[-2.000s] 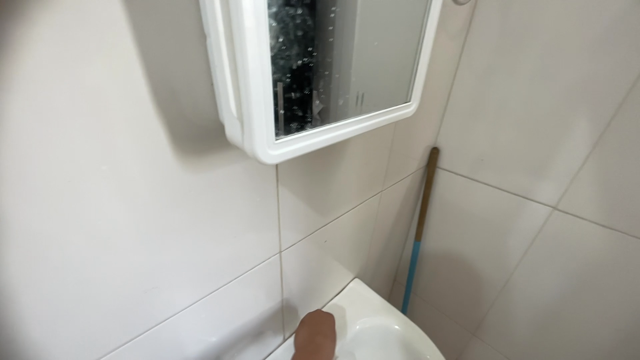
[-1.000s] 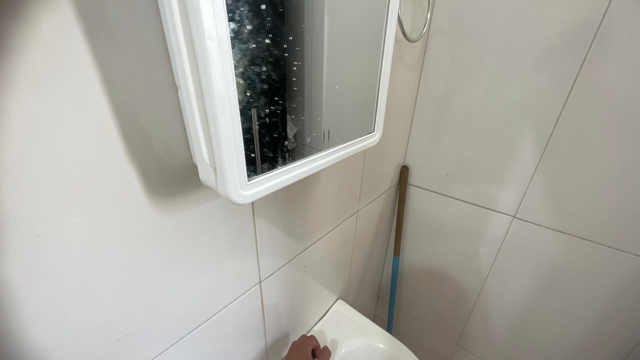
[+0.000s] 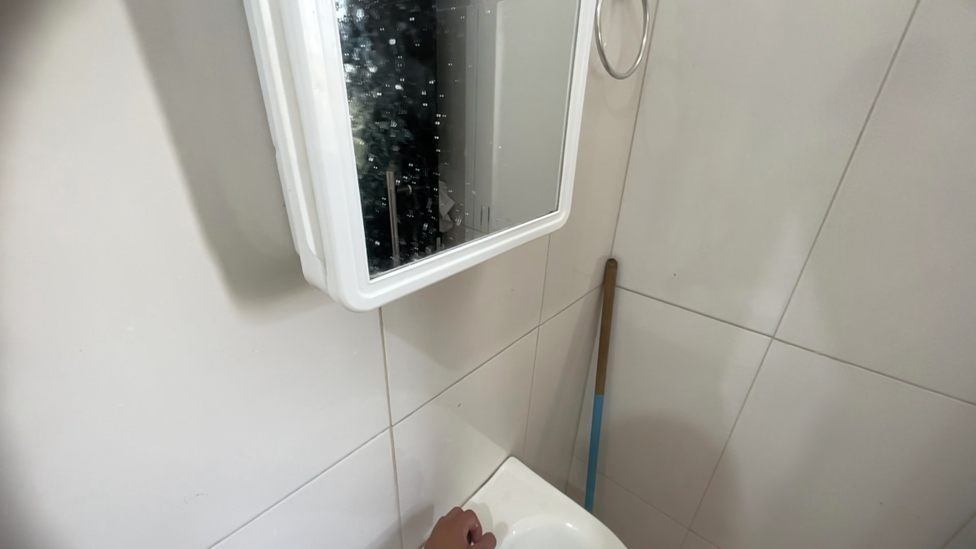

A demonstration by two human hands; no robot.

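Note:
What appears to be my left hand (image 3: 460, 530) shows at the bottom edge of the head view, over the back left part of a white washbasin (image 3: 512, 488), close to the tiled wall. Its fingers are curled, with a small dark gap between them. Whether it grips anything is hidden, since the frame cuts off its lower part. Only the back corner and part of the bowl of the basin are visible. My right hand is out of view.
A white-framed mirror cabinet (image 3: 457, 263) hangs above the basin, its glass spotted. A metal towel ring (image 3: 625, 75) is beside it. A brown and blue pole (image 3: 605, 335) leans in the corner of the tiled walls (image 3: 732, 191).
The view has shifted, bringing the towel ring in. The hand stays at the basin's back left; earlier its back showed, now its curled fingers show.

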